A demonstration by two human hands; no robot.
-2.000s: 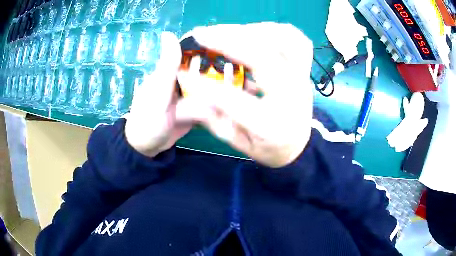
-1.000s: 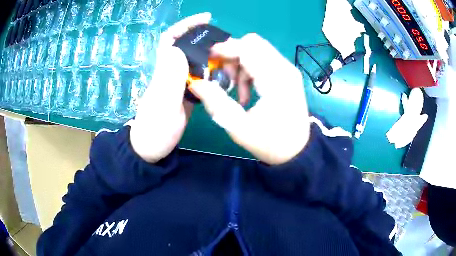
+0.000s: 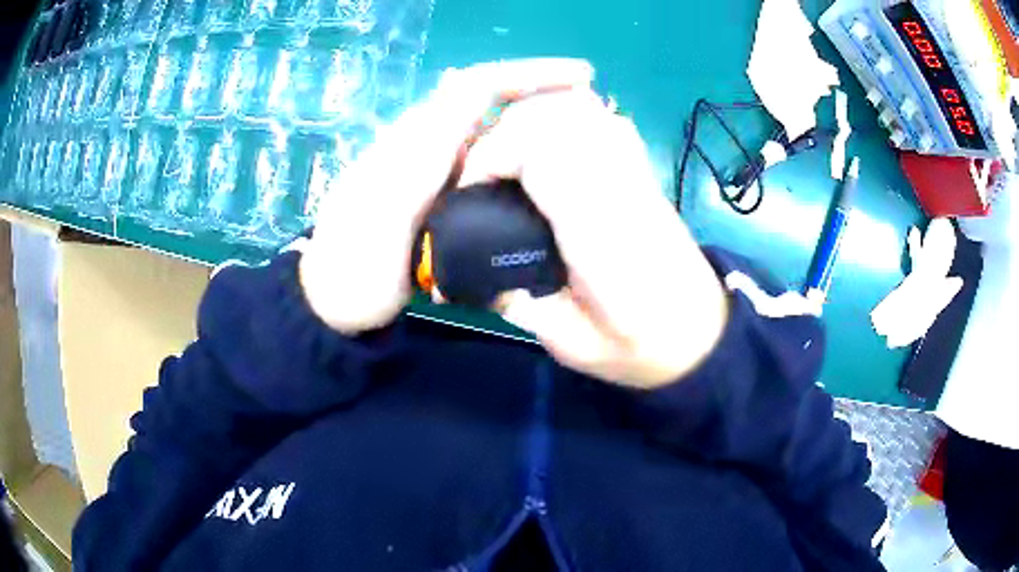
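A black charging case point(image 3: 492, 246) with pale lettering on its dark face is held in both hands in front of my body. A strip of orange shows at its left side; the rest of its inside and any earbuds are hidden. My left hand point(image 3: 386, 207) wraps the case from the left. My right hand point(image 3: 620, 240) holds it from the right, with fingers over its far edge and the thumb at its near edge. Both hands look overexposed.
A clear blister tray point(image 3: 201, 123) lies at left on the green mat, with black cases in its far corner. A coiled black cable point(image 3: 743, 179), blue pen point(image 3: 832, 240), white paper point(image 3: 788, 67), meter point(image 3: 916, 73), red box point(image 3: 944, 184) and white glove point(image 3: 918, 285) are at right.
The case has moved nearer to my body and turned, its lettered face now toward the camera. Less orange shows. The dark round piece seen between my fingers is no longer visible.
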